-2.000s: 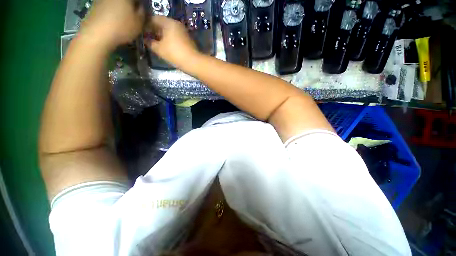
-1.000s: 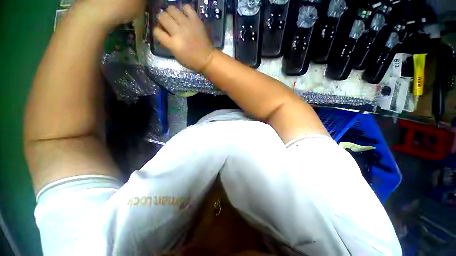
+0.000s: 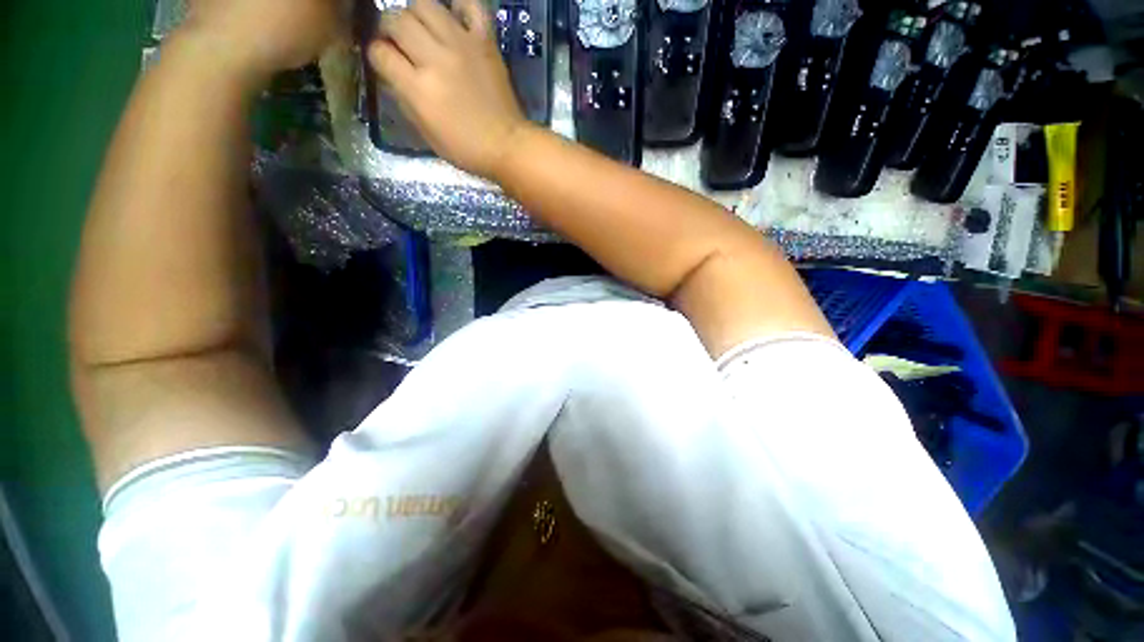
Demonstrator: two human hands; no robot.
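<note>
Long black lock panel housings [image 3: 735, 119] lie in a row on the bench. My right hand [image 3: 452, 90] is over the leftmost housing [image 3: 399, 129], palm down, with its fingers bent and apart; I see nothing held in it. It hides much of that housing. My left hand [image 3: 279, 28] is at the top left, close to the right hand's fingertips, blurred and cut off by the top edge. Its fingertips are hidden. The housings carry silvery round discs [image 3: 758, 40], and some have green circuit boards [image 3: 906, 23] at their tops.
Bubble wrap [image 3: 477, 207] covers the bench's front edge. A yellow glue tube [image 3: 1061, 176], white printed labels [image 3: 1004, 226] and a dark long tool [image 3: 1115, 226] lie at the right end. A blue crate [image 3: 991, 414] and a red crate [image 3: 1066, 345] are below the bench. A green surface [image 3: 44, 188] is at the left.
My right hand has shifted slightly up and left over the leftmost housing since a second ago. Two seconds ago its fingers were closer together beside the left hand. The view has shifted a little.
</note>
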